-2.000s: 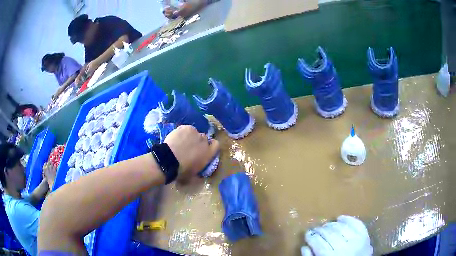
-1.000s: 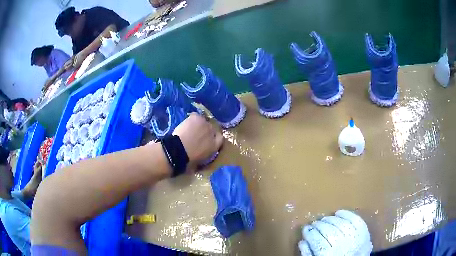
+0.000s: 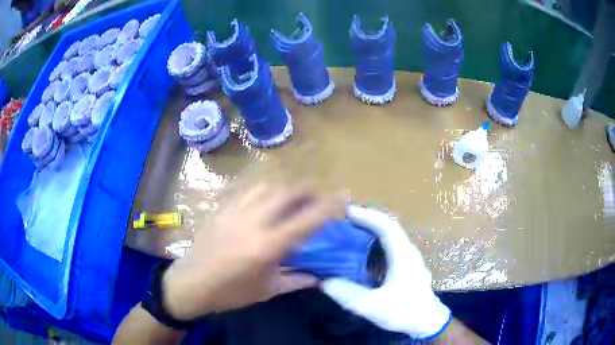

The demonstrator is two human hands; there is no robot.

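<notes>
A blue denim-look tube (image 3: 337,253) is held over the board's front edge, its open end to the right. My gloved right hand (image 3: 394,276) grips that open end. My bare left hand (image 3: 253,246), blurred, lies against the tube's left part; its fingers are spread over the top and the contact is partly hidden. Several blue tubes (image 3: 374,60) stand upright on pale ring trims at the back. Pale ring trims stand stacked (image 3: 203,127) at the back left. A white glue bottle (image 3: 472,148) with a blue tip stands right of centre.
A large blue bin (image 3: 88,202) at left holds rows of ring trims (image 3: 81,84) and a white liner sheet (image 3: 54,195). A small yellow tool (image 3: 158,220) lies at the board's left. A second white bottle (image 3: 573,111) stands far right. A green barrier (image 3: 404,17) runs behind.
My left hand has left the tube at the back left, which now stands upright. The tube that lay at the front is now up in my hands. The view has shifted.
</notes>
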